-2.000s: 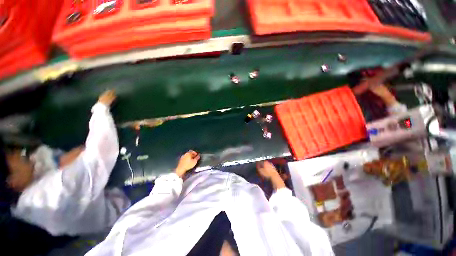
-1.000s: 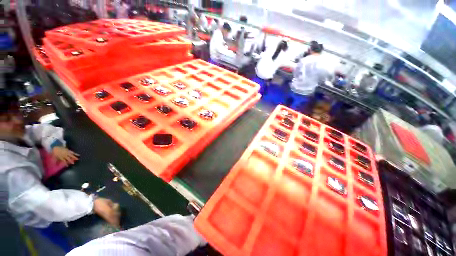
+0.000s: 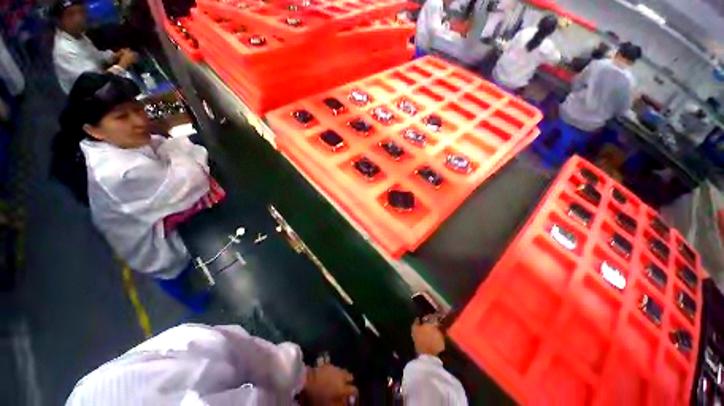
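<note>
My right hand (image 3: 429,338) is at the bottom centre, beside the near left edge of a red-orange tray (image 3: 508,321). Its fingers hold a small dark squarish unit (image 3: 425,303) with a bright rim. My left hand (image 3: 329,386) is low over the dark green bench, to the left of my right hand. It is blurred and partly cut off by the bottom edge, and I cannot tell if it holds anything. The tray's far and right pockets hold dark, shiny units; several near pockets show none. A second tray stack (image 3: 468,186) holds similar units.
More red-orange trays (image 3: 278,71) are stacked behind. A black tray (image 3: 710,349) is at the right edge. A person in white (image 3: 139,202) with folded arms is beside the green bench (image 3: 246,289) on the left. A white wire-like piece (image 3: 220,258) lies there. Other workers are farther back.
The view has swung left, so trays appear farther right. My right hand with the dark unit has come into view, as has my left hand. The person at left has drawn their arms in from the bench.
</note>
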